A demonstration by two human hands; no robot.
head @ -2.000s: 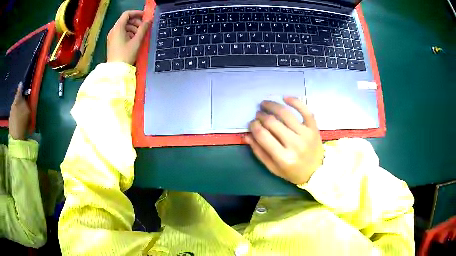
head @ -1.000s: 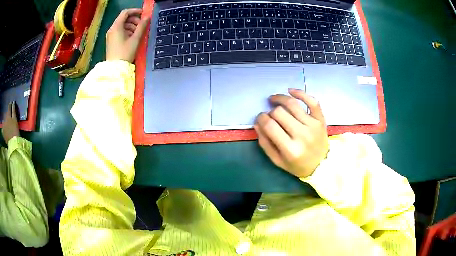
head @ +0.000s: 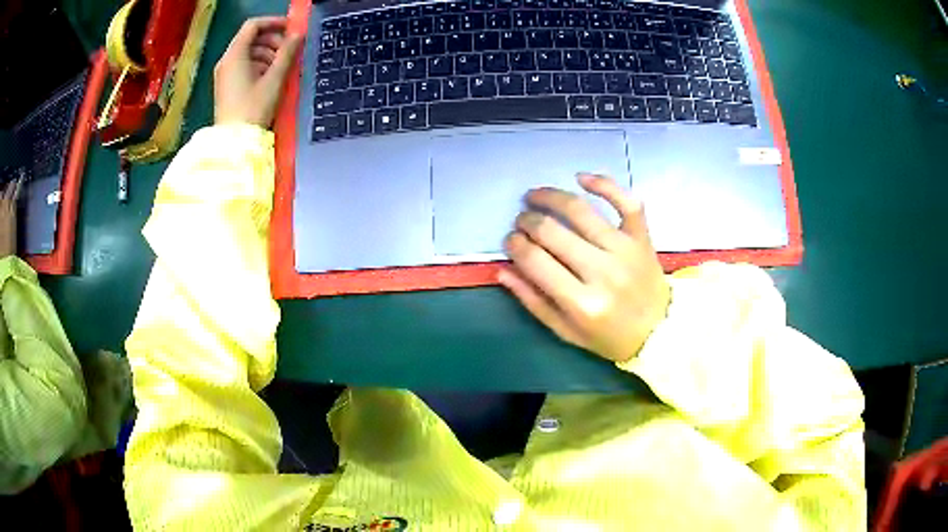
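An open grey laptop [head: 364,208] with a black keyboard [head: 530,62] lies on an orange-red tray [head: 395,281] in front of me. Its screen is cut off by the top edge. My right hand [head: 593,270] is bare and rests over the right part of the touchpad [head: 478,197], fingers curled and slightly apart, holding nothing. My left hand [head: 253,75] is at the left edge of the tray beside the keyboard, with loosely curled fingers. Whether its fingertips grip the tray edge is hard to tell.
A red and yellow tape dispenser [head: 156,94] stands at the left, with a short dark stick [head: 123,181] below it. Further left, a neighbour's hand [head: 8,218] is at another laptop [head: 42,192] on a tray. A small yellow-tipped item [head: 904,80] lies at the far right.
My right hand has moved right, then back left over the touchpad. My left hand has stayed at the tray edge. The neighbour's laptop has been opened, and the neighbour's hand has moved.
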